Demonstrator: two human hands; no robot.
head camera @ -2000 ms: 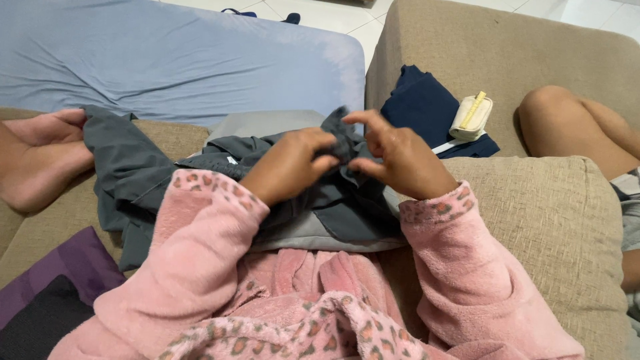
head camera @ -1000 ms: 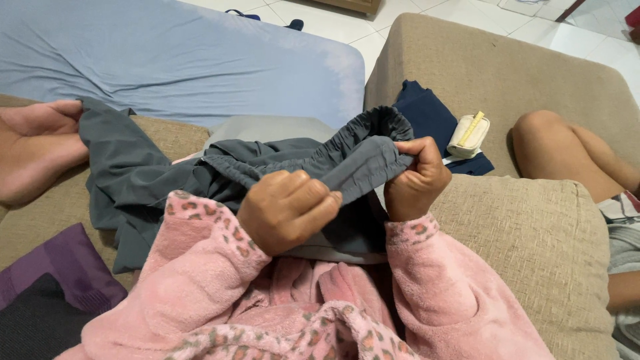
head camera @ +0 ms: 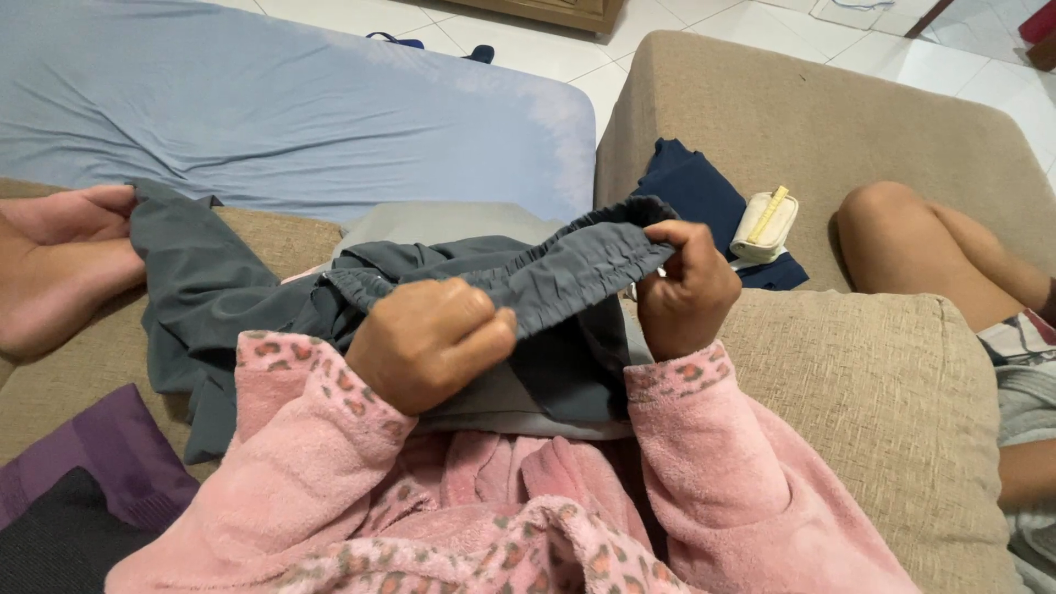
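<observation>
A dark grey garment with a gathered elastic waistband [head camera: 569, 276] lies across my lap, over a lighter grey cloth [head camera: 454, 216]. My left hand [head camera: 437, 342] is closed on the near part of the waistband. My right hand [head camera: 689, 285] pinches the band's right end between thumb and fingers. The band is stretched at a slant between both hands. The rest of the garment [head camera: 206, 280] spreads left, where its edge touches a bare foot [head camera: 74, 247].
A beige cushion [head camera: 858, 412] is at my right. Beyond it are folded navy cloth [head camera: 693, 186], a cream pouch with a yellow tape [head camera: 766, 227] and another person's bent leg [head camera: 924, 239]. Purple and black cloth [head camera: 107, 462] lies left; a blue-sheeted mattress [head camera: 330, 107] is ahead.
Two seconds ago my hands were close together at the bunched garment. They have since moved apart, and the waistband is now spread between them.
</observation>
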